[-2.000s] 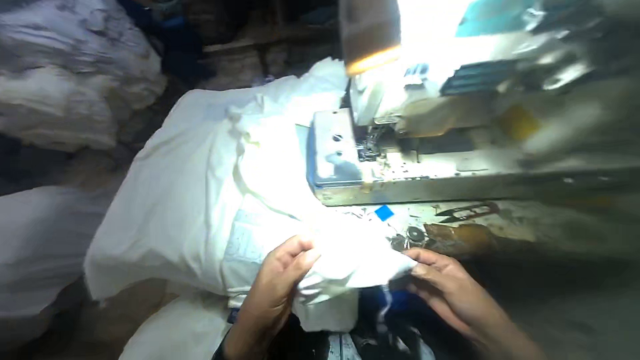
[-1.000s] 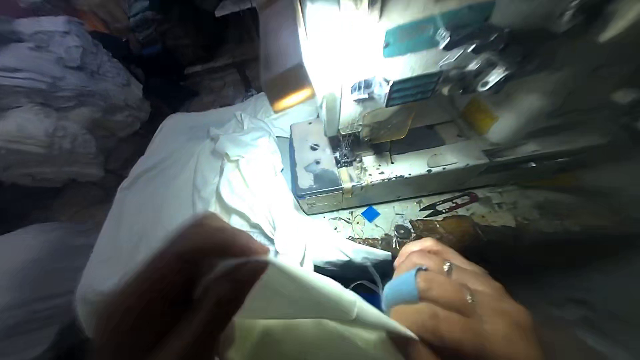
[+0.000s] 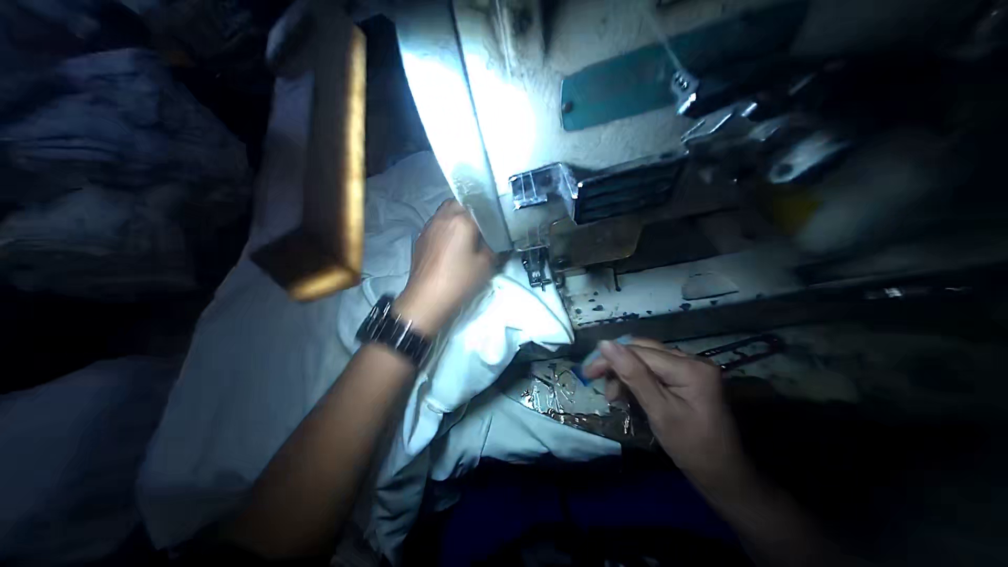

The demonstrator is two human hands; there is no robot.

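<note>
White fabric (image 3: 504, 323) lies bunched at the presser foot (image 3: 537, 268) of an industrial sewing machine (image 3: 654, 291). My left hand (image 3: 449, 260), with a dark watch or bracelet (image 3: 394, 329) at the wrist, is on the fabric just left of the foot; its fingertips are hidden behind the machine head. My right hand (image 3: 657, 378) is over the table's front part, right of the fabric, its thumb and fingers drawn together near a small blue piece (image 3: 583, 374). Whether anything is pinched there cannot be told. A light blue band shows on one finger.
Thread snips (image 3: 740, 350) lie behind my right hand. Thread scraps (image 3: 551, 394) are scattered on the worn table. A lamp-lit box-shaped part (image 3: 323, 173) hangs at the upper left of the machine. Piles of pale cloth (image 3: 110, 181) stand at the far left.
My left hand has moved up to the presser foot, and the fabric's edge now lies there. My right hand has let go of the fabric. The view has come closer to the machine.
</note>
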